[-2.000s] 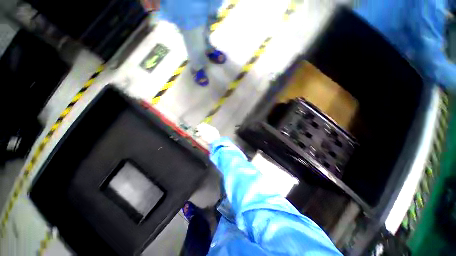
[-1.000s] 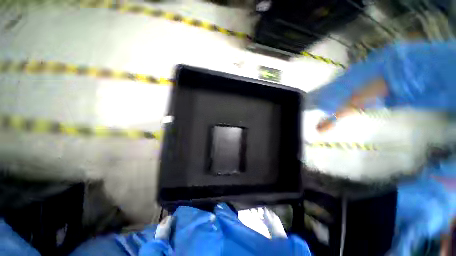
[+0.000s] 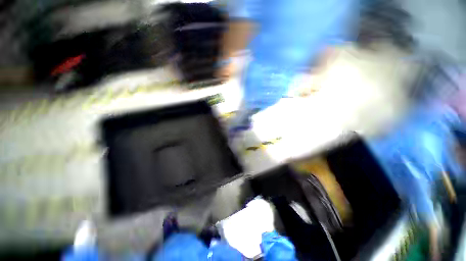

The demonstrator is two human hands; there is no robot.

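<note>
The frame is strongly blurred. An empty black tote [image 3: 138, 178] with a pale rectangle in its middle sits left of centre. A second black tote [image 3: 375, 188], at the lower right, holds dark carrier fixtures [image 3: 319, 201] and brown cardboard [image 3: 329, 181]. A white sheet [image 3: 249, 227] lies near my lap, between the totes. My left hand [image 3: 85, 234], white-gloved, is at the bottom left, below the empty tote and apart from it; its fingers are too blurred to read. My right blue sleeve shows beside the sheet; its glove cannot be told apart from the white.
A person in a blue smock [image 3: 286, 46] stands beyond the totes. Another blue-clad person [image 3: 416, 153] is at the right. Dark stacked boxes [image 3: 199, 43] stand at the back, with a red item [image 3: 68, 65] to their left. Yellow-black tape [image 3: 260, 145] marks the floor.
The view swung left and then back right, bringing the fixture tote back in. The arm that reached to the empty tote's edge is no longer there; my left glove now shows lower left.
</note>
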